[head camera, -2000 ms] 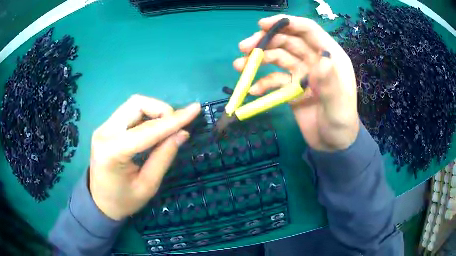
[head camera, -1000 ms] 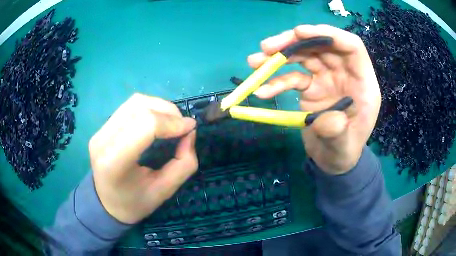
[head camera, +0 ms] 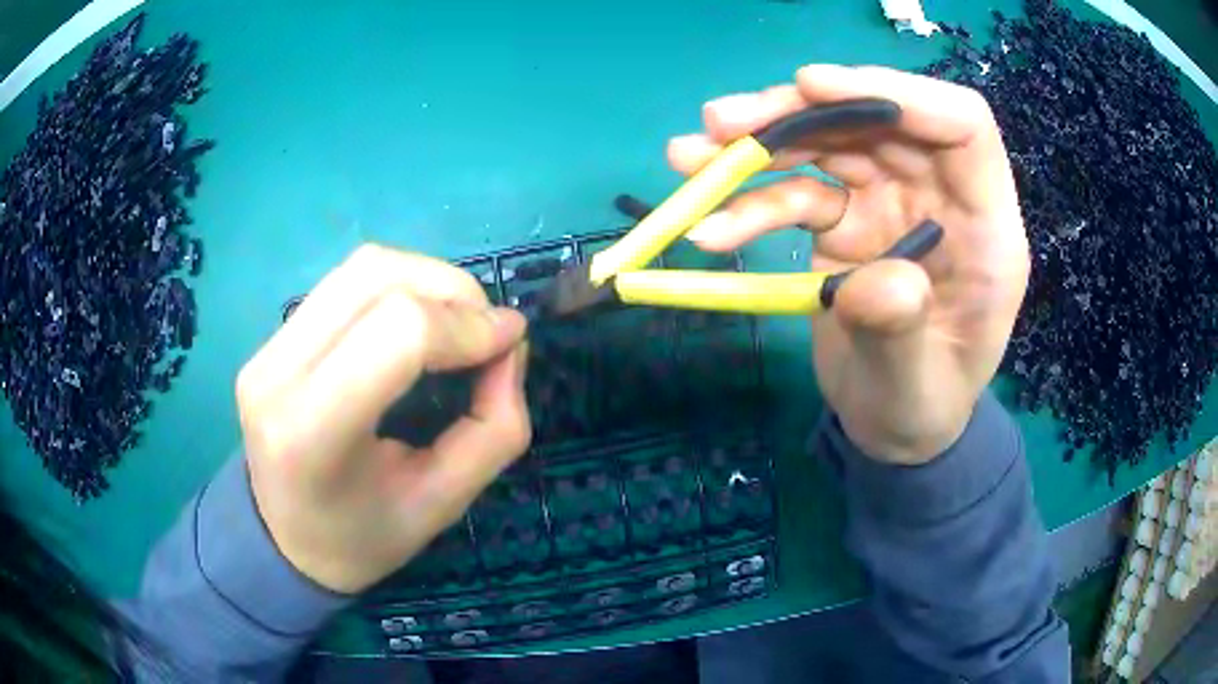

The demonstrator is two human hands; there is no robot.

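Observation:
The black runner frame [head camera: 621, 515] lies flat on the green surface under my hands, with rows of small black parts inside. My right hand [head camera: 895, 254] holds the yellow-handled side cutters [head camera: 721, 290] with the handles spread. Their dark jaws point left, at the upper part of the frame. My left hand [head camera: 387, 414] is at the frame's upper left, thumb and fingertip pinched together right beside the jaws. Something small and dark seems to be at the pinch, but it is too small to tell. A small black piece [head camera: 632, 207] lies just beyond the frame.
A heap of loose black parts [head camera: 100, 267] lies at the left. A larger, denser heap [head camera: 1122, 241] lies at the right. A crumpled white scrap [head camera: 908, 16] is at the top right. Cream-coloured stacked items [head camera: 1155, 575] are low at the right, beyond the bench's curved edge.
My left fingers have closed into a pinch and moved beside the jaws. The cutters have turned, with jaws now pointing left. The dark stack at the far side has left the view.

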